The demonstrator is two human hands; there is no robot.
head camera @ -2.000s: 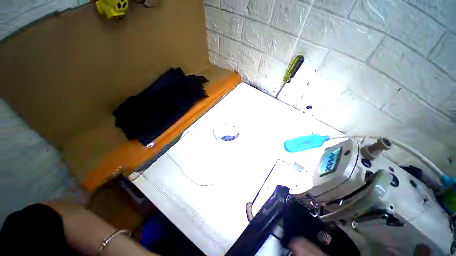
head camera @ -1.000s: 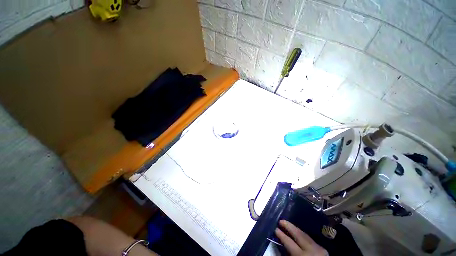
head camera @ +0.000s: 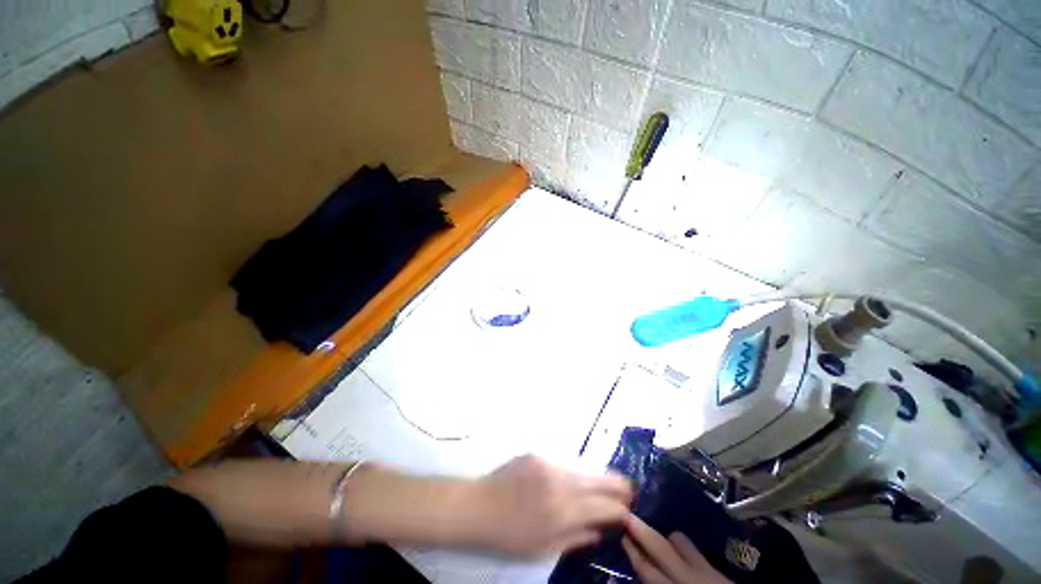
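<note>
A dark garment panel [head camera: 696, 516], with a small pale emblem, lies under the head of the white sewing machine [head camera: 763, 394]. A narrow shiny dark band piece [head camera: 640, 462] lies along its left side. My left hand [head camera: 548, 502], blurred, reaches across from the left with its fingertips at the band's edge. My right hand [head camera: 668, 559] is cut off by the bottom edge; its fingers hold the panel just below my left fingertips. Its thumb is hidden. The needle area is mostly hidden by the machine head.
A black stack of cut pieces [head camera: 348, 257] lies on the orange-edged ledge [head camera: 382, 331]. On the white table [head camera: 548, 274] are a small round dish [head camera: 500, 309] and a curling thread [head camera: 413, 428]. A blue lamp [head camera: 683, 322] and an upright screwdriver [head camera: 647, 148] stand behind.
My left forearm has swung up and right across the table, bringing my left hand into view at the band. My right hand came into fuller view, then shifted slightly lower. The view has shifted slightly.
</note>
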